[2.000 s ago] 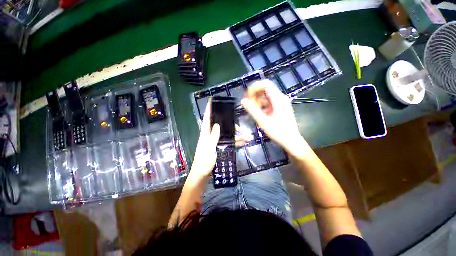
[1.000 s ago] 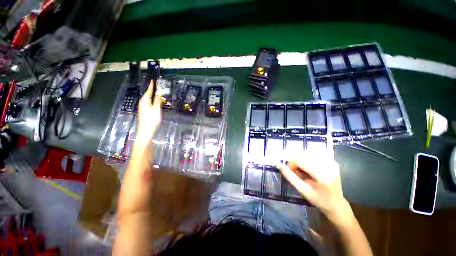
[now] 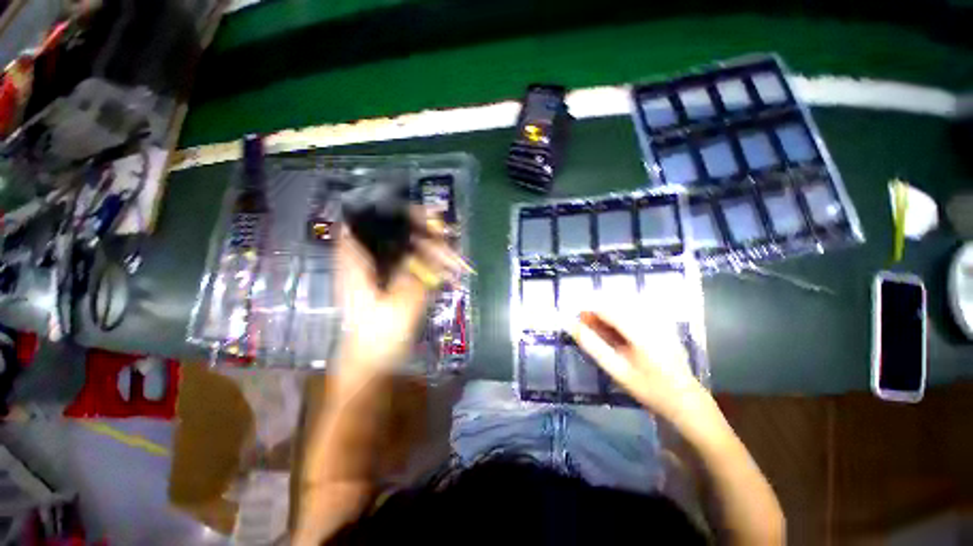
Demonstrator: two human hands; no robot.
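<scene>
My left hand (image 3: 376, 296) is blurred over the phone tray (image 3: 280, 279) and holds a dark flip phone (image 3: 380, 226), also blurred. An open flip phone (image 3: 248, 219) lies at the tray's left, and closed phones show in other pockets, one at the upper right (image 3: 436, 196). My right hand (image 3: 632, 352) is over the near lens tray (image 3: 597, 229), its fingers at the middle and lower rows of lenses. Whether it grips a lens is unclear in the glare.
A stack of closed phones (image 3: 537, 139) stands behind the trays. A second lens tray (image 3: 747, 160) lies beyond at right, with thin tweezers (image 3: 784, 279) near its lower edge. A white-rimmed smartphone (image 3: 899, 336) lies farther right. Cables (image 3: 112, 261) hang at left.
My left hand has moved right across the phone tray, now with a phone lifted in it. The phone formerly under that hand is gone from its place. My right hand remains at the near lens tray.
</scene>
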